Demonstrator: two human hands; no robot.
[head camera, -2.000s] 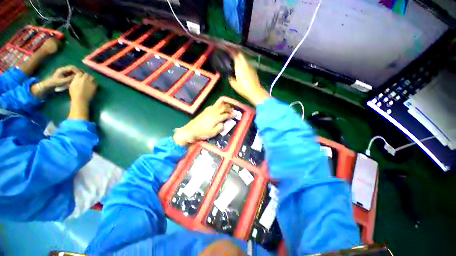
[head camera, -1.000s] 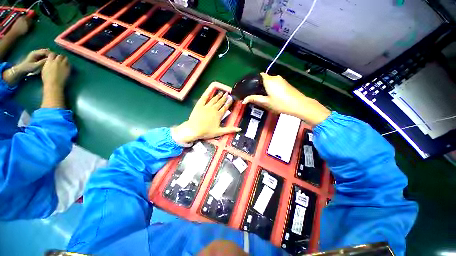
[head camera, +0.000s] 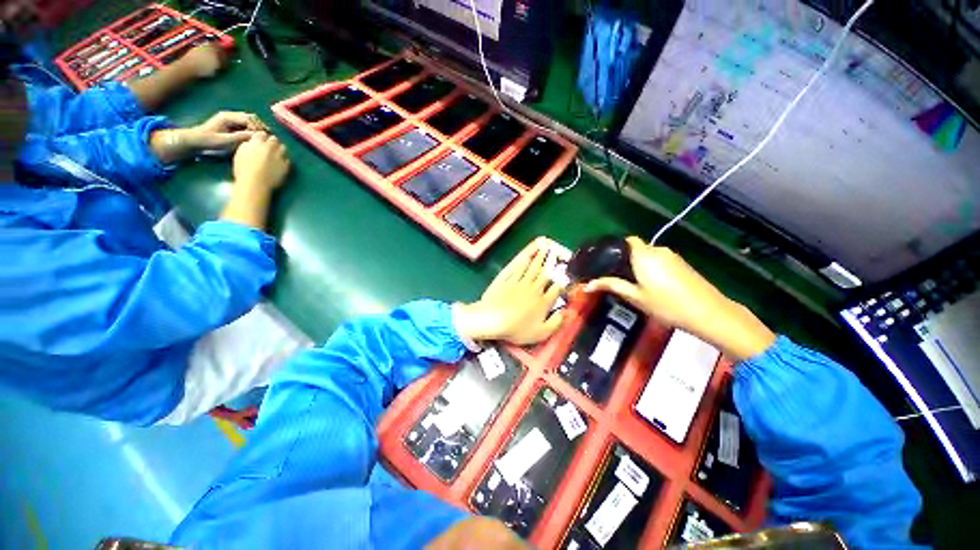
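Note:
A red-orange phone tray (head camera: 435, 392) lies in front of me, with open-back phones (head camera: 604, 344) in its pockets. One phone (head camera: 678, 385) in it has a lit white screen. My right hand (head camera: 672, 281) grips a black barcode scanner (head camera: 599, 261) by its body, its head over the tray's upper left pocket. My left hand (head camera: 519, 298) lies flat over that pocket, fingers spread beside the scanner, and covers most of the phone there. Whether it grips anything is hidden.
A second phone tray (head camera: 430, 150) with dark and greyish screens lies beyond. Monitors (head camera: 801, 118) stand along the back, with a white cord (head camera: 768, 134) hanging before one. A coworker's hands (head camera: 242, 145) and another tray (head camera: 134, 43) are at the left.
My right hand has brought the scanner from near the far tray to over the near tray, beside my left hand. The white-screened phone and more pockets now show. The camera view has shifted.

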